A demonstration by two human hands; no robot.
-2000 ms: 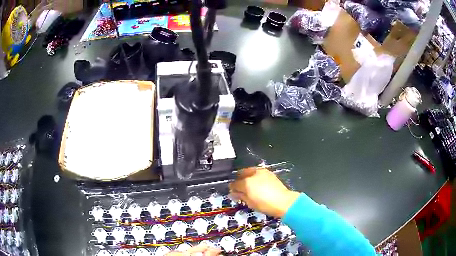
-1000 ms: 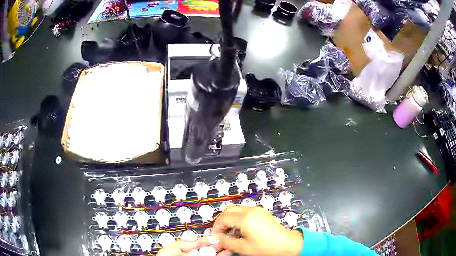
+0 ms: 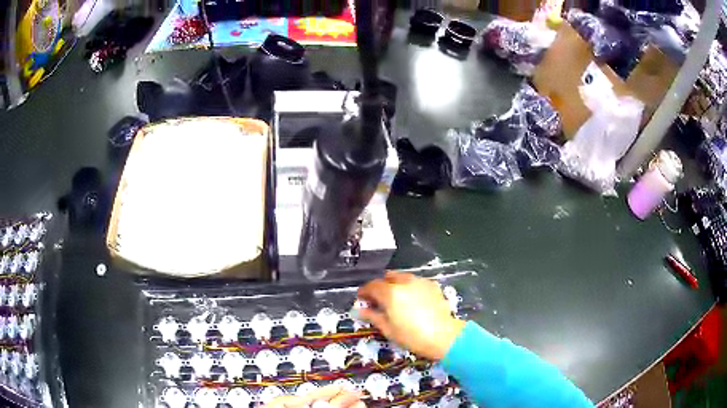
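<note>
The clear blister tray lies in front of me with rows of small wired units under white caps, and coloured lead wires run along the rows. My right hand is over the top row, with thumb and fingertips closed on a small white cap. My left hand is at the bottom edge, mostly cut off, palm up with small white pieces in it. The black electric screwdriver hangs above the tray's back edge, in front of the white screw feeder.
A shallow brown box filled with white stands left of the feeder. Another filled tray lies far left. Black housings, bagged parts, a pink-purple bottle and a red-handled tool are on the bench.
My right hand has moved from beside my left hand up to the tray's top row, holding a white cap. My left hand stays low at the bottom edge. The camera view has shifted slightly.
</note>
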